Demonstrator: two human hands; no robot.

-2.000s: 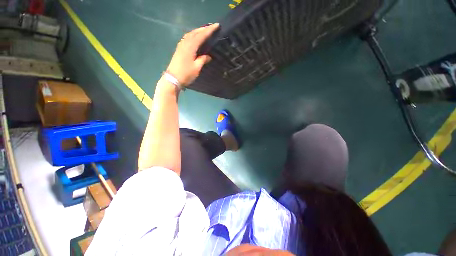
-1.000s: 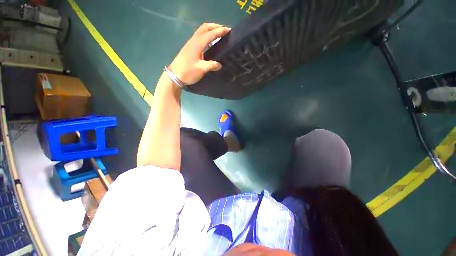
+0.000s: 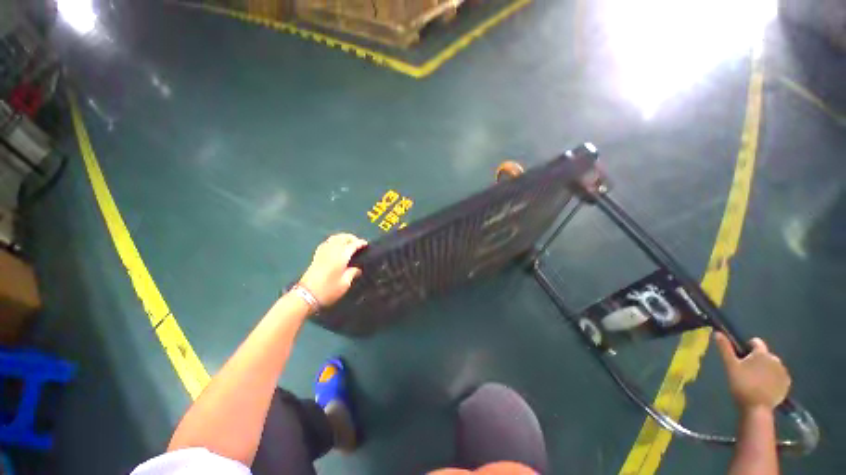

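The platform trolley deck [image 3: 455,246] is tipped on its side, its black ribbed top with white marks facing me. My left hand [image 3: 332,269] grips the deck's upper left edge. My right hand [image 3: 756,373] is closed around the dark tubular trolley handle [image 3: 649,243] near its outer end, at the lower right. The handle joins the deck's far right end and carries a dark plate with white marks. One orange-brown caster [image 3: 508,171] shows behind the deck's upper edge. The other casters are hidden.
Green floor with yellow lines [image 3: 130,250] on both sides and yellow EXIT lettering beyond the deck. Cartons on a wooden pallet [image 3: 399,20] stand at the top. A blue plastic stool [image 3: 32,390] and a brown carton [image 3: 17,295] are at the left edge.
The view has lifted and turned, showing more floor and the whole handle. My right hand has come into view, on the handle. My left hand still holds the deck edge.
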